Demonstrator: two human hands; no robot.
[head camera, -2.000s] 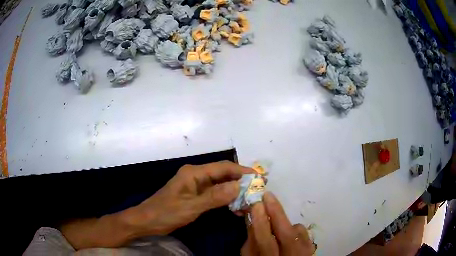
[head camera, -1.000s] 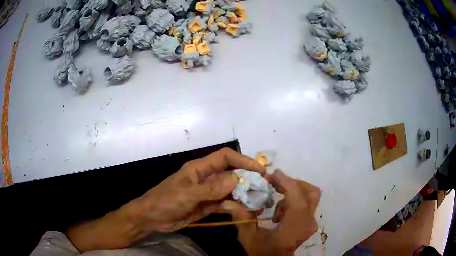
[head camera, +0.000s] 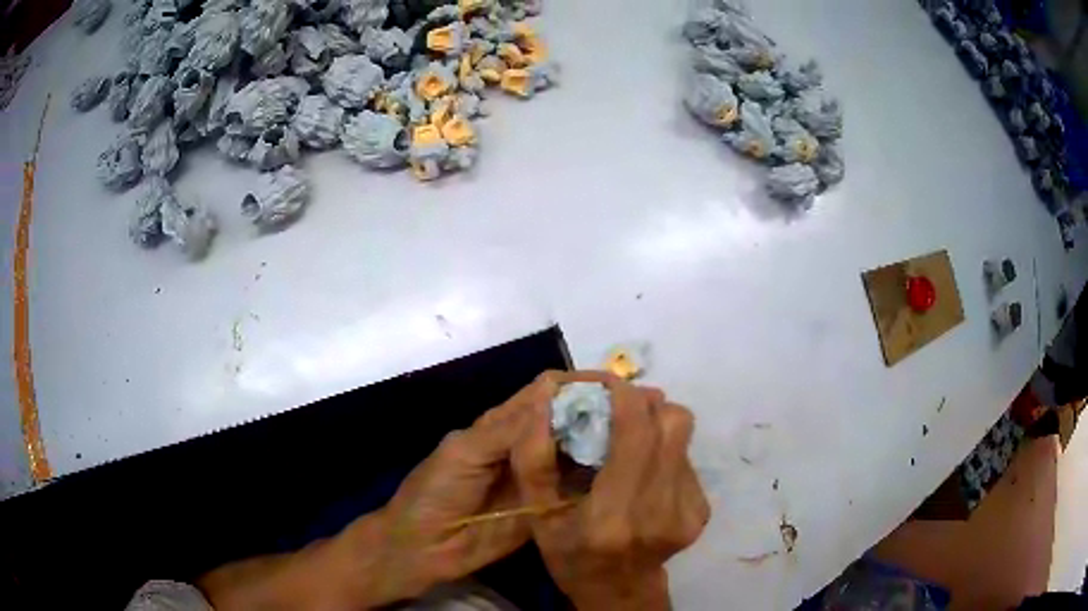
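A grey hair piece (head camera: 582, 423) is held between my two hands, its ridged side with a small hollow facing up. My left hand (head camera: 471, 477) grips it from the left. My right hand (head camera: 626, 489) presses on it from the right. A thin tan glue stick (head camera: 507, 514) lies across the hands below the piece; which fingers hold it is hard to tell. No peach shows on the held piece from this side. A single face piece (head camera: 623, 362), peach with grey edges, lies on the table just beyond my fingers.
A large heap of grey hair pieces (head camera: 272, 102) is at the far left, with peach face pieces (head camera: 444, 128) at its right. Joined heads (head camera: 770, 113) form a cluster right of it. A brown board (head camera: 931, 328) with a red cap (head camera: 920, 292) and small grey-dark pieces (head camera: 1003, 296) are at right.
The piece has turned from showing its peach face to showing its grey ridged side. The hands have closed around it. The stick has come into view beneath. The camera view has shifted slightly.
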